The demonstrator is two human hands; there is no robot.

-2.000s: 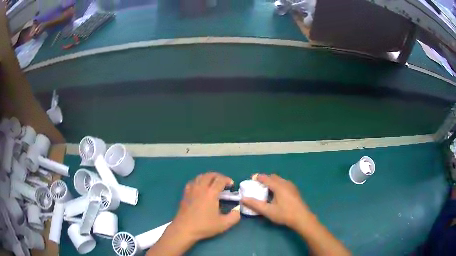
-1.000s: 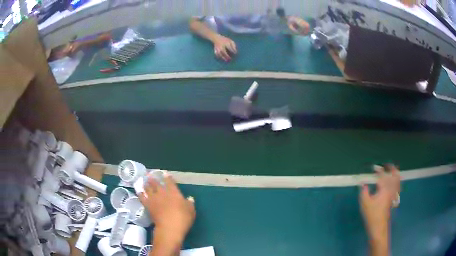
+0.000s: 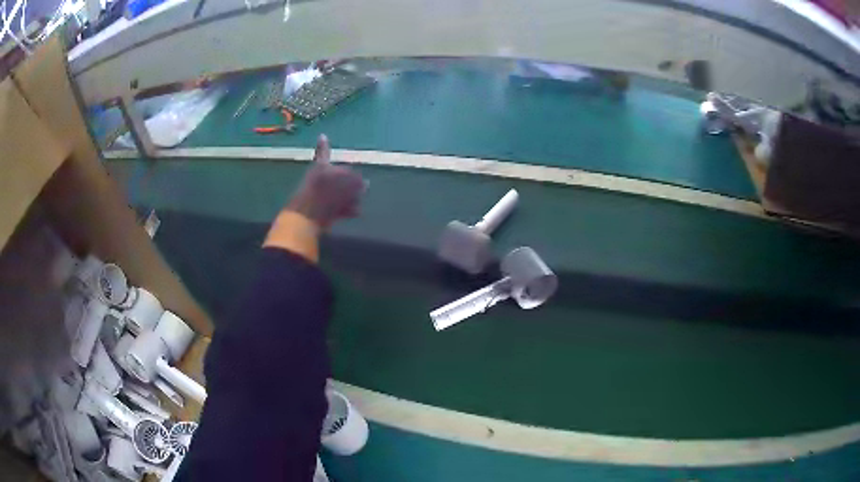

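My left hand (image 3: 327, 191) reaches over the dark green conveyor belt (image 3: 641, 348) on a dark-sleeved arm from the lower edge. One digit points up and the others are curled to the right; nothing shows in it. My right hand is not in view. Right of my left hand, two white fan housings lie on the belt: one with its head lower left and handle up (image 3: 469, 243), one with its round head right and handle lower left (image 3: 526, 279). Another white housing (image 3: 345, 425) sits at the near belt edge, partly hidden by the sleeve.
A cardboard carton (image 3: 141, 254) heaped with white housings (image 3: 141, 353) stands at left. Beyond the belt are orange-handled cutters (image 3: 275, 125), a circuit board panel (image 3: 325, 92) and a brown box (image 3: 816, 174). A pale beam (image 3: 453, 38) crosses above the far table.
The view has turned left and up. My left hand has moved from the housings near the carton out over the belt. My right hand has left the picture. The two belt housings appear further right and lower.
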